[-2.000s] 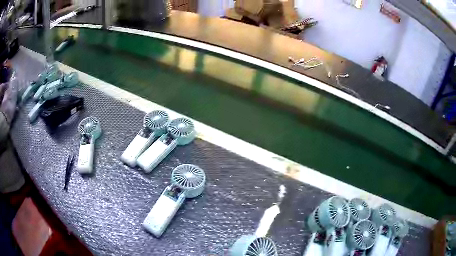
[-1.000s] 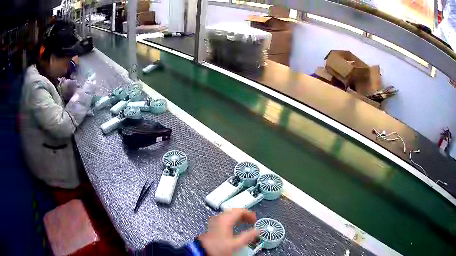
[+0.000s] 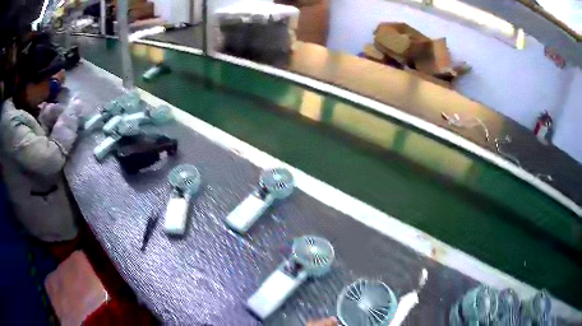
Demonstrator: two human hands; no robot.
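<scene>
A mint-green handheld fan (image 3: 367,304) shows only its round head at the bottom edge, its handle cut off. My left hand (image 3: 322,322) shows only as a blurred fingertip at the lower left of this head; it appears to hold the fan, though the grip is out of the picture. My right hand is not in view. One part-assembled fan (image 3: 290,277) lies just left of it, with a dark patch at the neck. Another fan (image 3: 260,200) lies farther back, and a third (image 3: 180,199) farther left.
Several fans cluster on the right (image 3: 504,305) and far left (image 3: 124,121). A black pouch or cloth (image 3: 145,153) and a thin dark tool (image 3: 149,230) lie on the grey mat (image 3: 207,280). The green belt (image 3: 357,159) runs beyond. A person (image 3: 38,153) works at left.
The view swung left, then partly back. My left hand reached over the mid-bench fans and drew back to the bottom edge. The pair of fans is now a single fan.
</scene>
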